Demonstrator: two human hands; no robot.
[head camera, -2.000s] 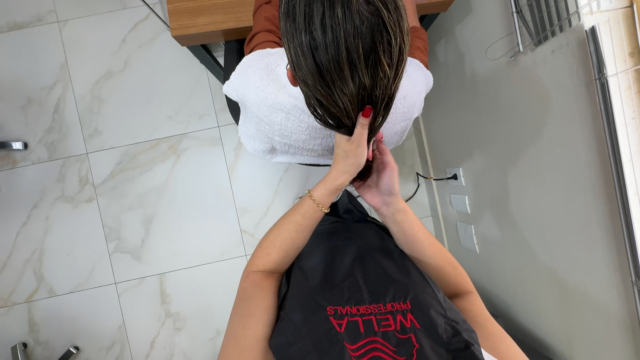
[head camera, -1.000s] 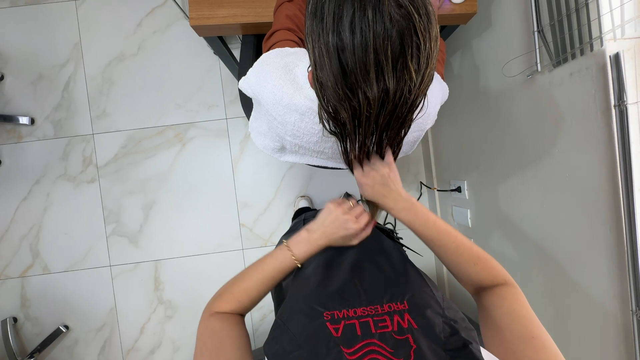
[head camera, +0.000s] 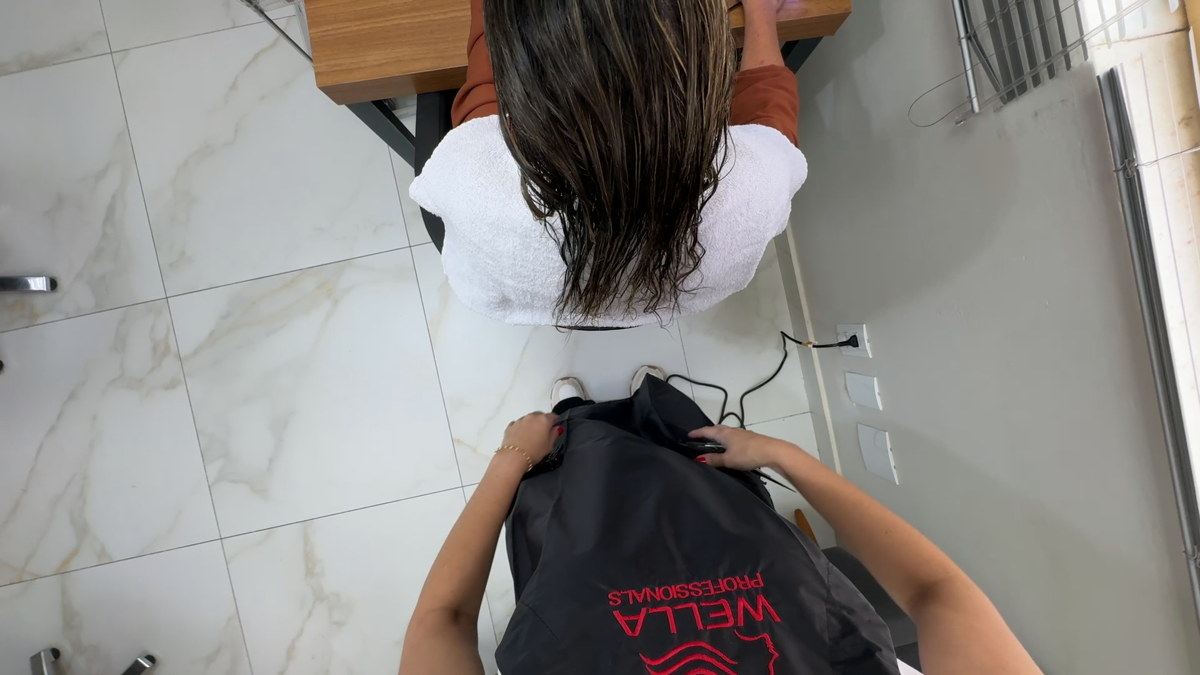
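Observation:
My left hand (head camera: 532, 438), with a gold bracelet at its wrist, is at the left side of my black Wella apron (head camera: 656, 525); its fingers are partly hidden by the fabric. At the apron's right side is my right hand (head camera: 736, 447), with a small dark object (head camera: 705, 448) by its fingers, too unclear to name. Beyond both hands, a seated person's long, damp-looking dark hair (head camera: 619, 169) hangs loose over a white towel (head camera: 487, 253) on the shoulders. Neither hand touches the hair.
The person sits at a wooden table (head camera: 394, 56). A black cord (head camera: 778, 370) runs along the floor to a wall socket (head camera: 854, 340) at right. Metal chair feet (head camera: 28, 283) show at the left. A metal rack (head camera: 1012, 47) stands at upper right.
Both hands have left the hair and come back to the apron, moving apart. The hair, gathered at its lower end two seconds ago, now hangs spread over the towel.

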